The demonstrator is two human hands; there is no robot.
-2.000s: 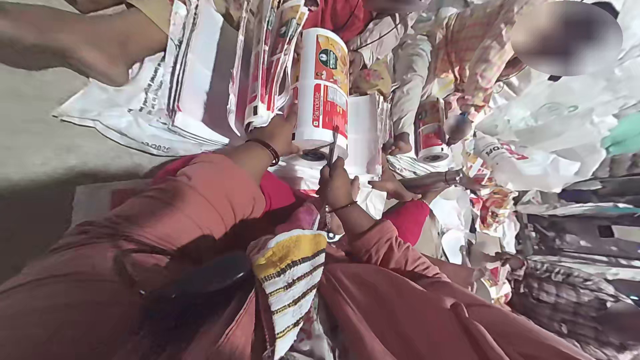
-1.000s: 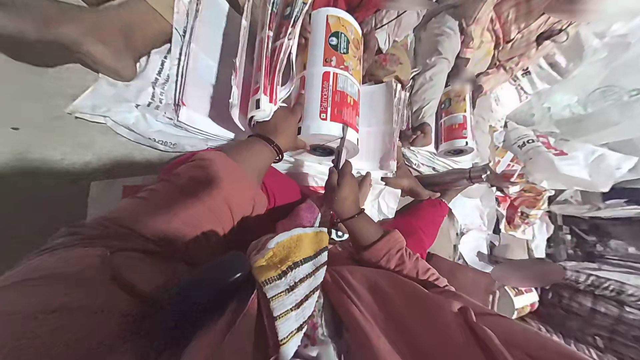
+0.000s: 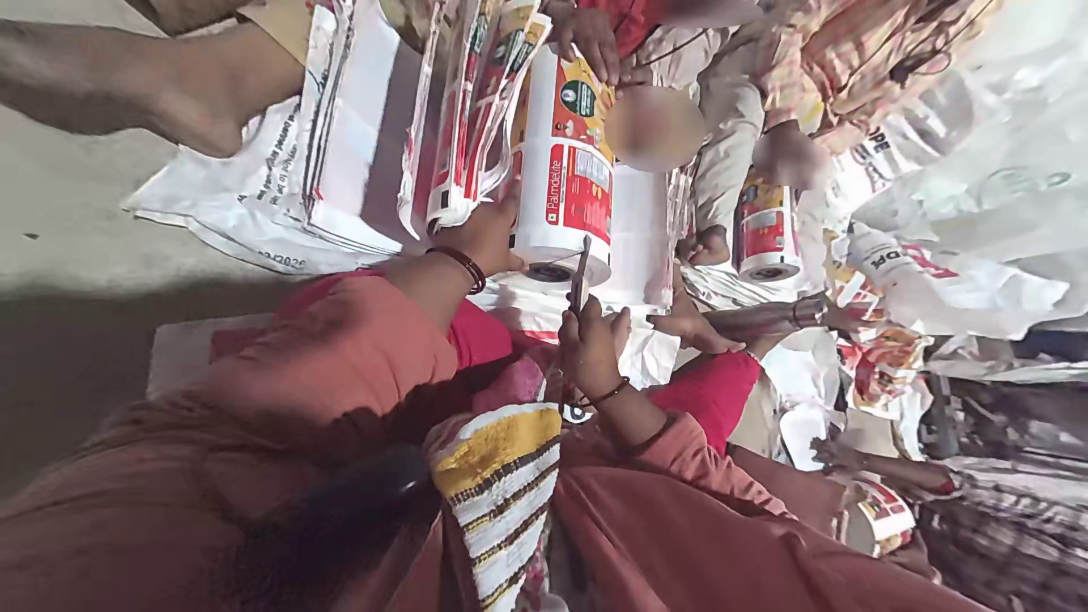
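Note:
A large roll of printed packaging film [image 3: 552,195], red, yellow and white, lies lengthwise in front of me, its hollow core facing me. My left hand [image 3: 484,234] rests at its near left edge, beside a bundle of folded printed film [image 3: 476,110]. My right hand [image 3: 591,344] is closed around a thin bladed tool, possibly scissors [image 3: 580,280], with its tip against the near end of the roll. White sheets [image 3: 642,229] lie to the right of the roll. A yellow, white and dark striped cloth [image 3: 506,501] hangs below my hands.
Stacked white sheets and a printed white sack [image 3: 246,187] lie at left, near a person's bare foot [image 3: 204,119]. Another person's hand [image 3: 595,42] is at the roll's far end. A smaller film roll [image 3: 767,229], people and white plastic bags [image 3: 952,280] are at right.
Another person's hand now shows at the far end of the large roll. My left hand stays by the roll and my right hand still holds the bladed tool at its near end.

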